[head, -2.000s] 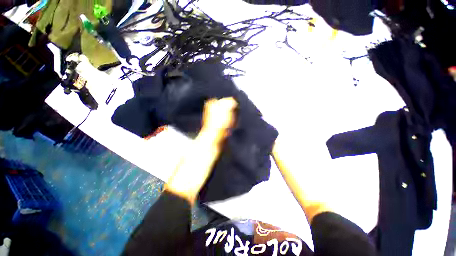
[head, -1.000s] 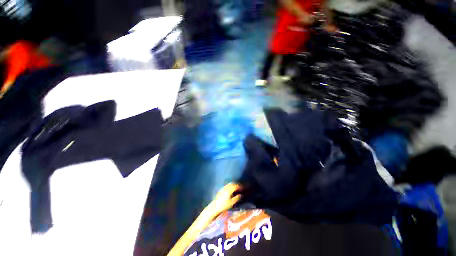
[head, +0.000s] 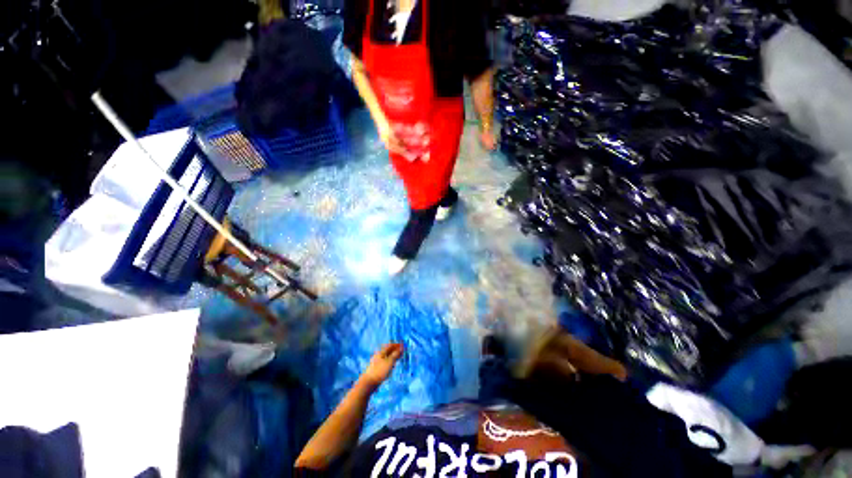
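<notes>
My left hand [head: 386,359] is low in the centre of the head view, above a crinkled blue plastic sheet [head: 402,322] on the floor. Its fingers look curled, with nothing visible in them. My right hand [head: 549,353] is blurred at the lower right. Dark cloth [head: 504,375] lies just below and beside it; I cannot tell whether the hand grips it. The dark cloth merges with my black top and sleeve.
A person in a red apron [head: 416,126] stands ahead on the blue floor. A glossy black heap [head: 654,215] fills the right. On the left are a blue crate [head: 173,224], a wooden stool [head: 248,271], a pale pole [head: 159,168] and a white table [head: 103,373].
The view has swung from the white table with hangers to the floor aisle. The navy garment bunched before me one second ago is no longer clearly seen. The person in red is nearer.
</notes>
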